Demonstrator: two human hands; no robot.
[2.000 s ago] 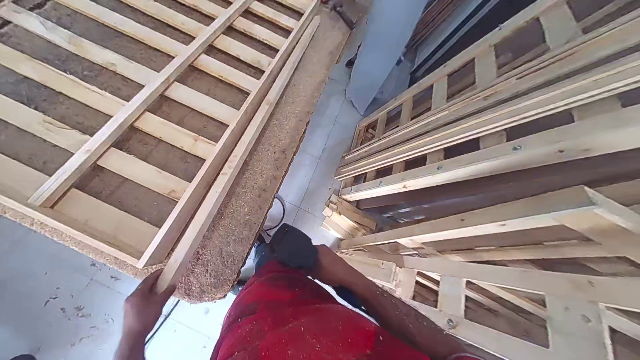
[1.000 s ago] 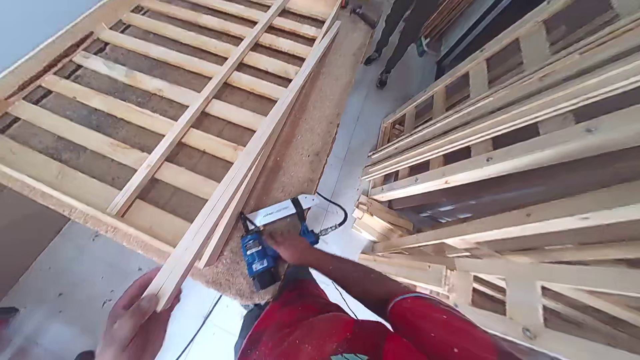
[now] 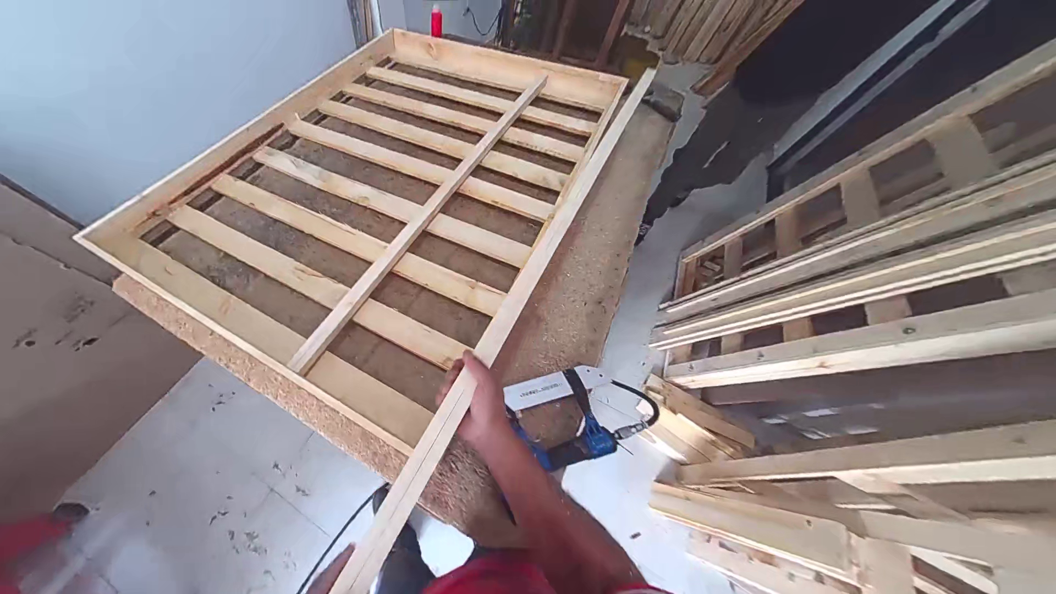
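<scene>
My right hand [image 3: 478, 400] is closed around a long wooden batten [image 3: 528, 280], which lies slantwise along the near right side of a slatted wooden frame [image 3: 363, 412]. At the bottom edge my left hand [image 3: 332, 571] shows only in part, against the batten's near end; its grip is mostly hidden. Beside my right hand, on the particle board [image 3: 577, 305], lies a blue and white pneumatic nailer [image 3: 569, 445] with a black hose. A single loose batten [image 3: 421, 223] rests lengthwise across the frame's slats.
Several slatted frames and long boards [image 3: 874, 280] stand on the right, with short wood offcuts [image 3: 701, 421] by them. Planks [image 3: 701, 33] lean at the back near a red bottle [image 3: 436, 21]. A black hose [image 3: 338, 532] runs over the tiled floor. A blurred red shape [image 3: 33, 540] is at lower left.
My right hand has left the nailer and taken hold of the batten. The batten, raised in my left hand a second ago, lies farther along the frame's side. The view has tilted up.
</scene>
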